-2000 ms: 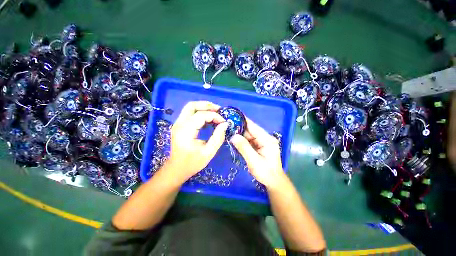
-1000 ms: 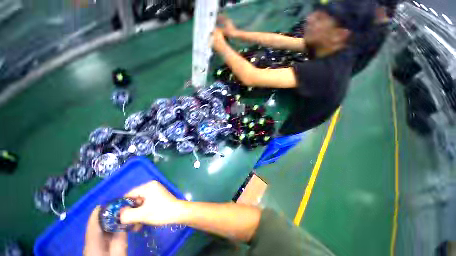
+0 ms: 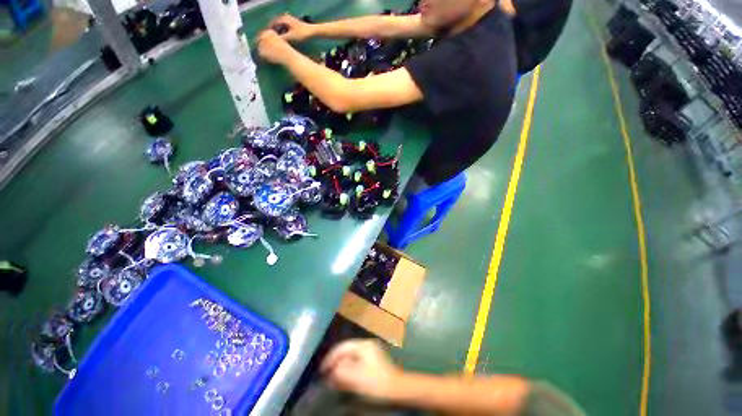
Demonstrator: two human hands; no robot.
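The blue tray lies at the lower left, cut off by the bottom edge. Thin metal rings are clustered on its right side, with a few loose ones in the middle. Blue-silver motor units with pale leads are piled beyond the tray. My right hand is right of the tray, past the table's edge and low near my body. It is blurred with its fingers curled, and I cannot tell if it holds anything. My left hand is out of view.
Black units with yellow-green spots are heaped right of the pile. A pale metal post stands behind. A person in a black shirt works at the table's far right. An open cardboard box and blue stool are beside the table.
The view has swung right from the tray to the neighbouring worker. My right hand has moved off the tray to the right, away from the motor unit it was on. My left hand has left view.
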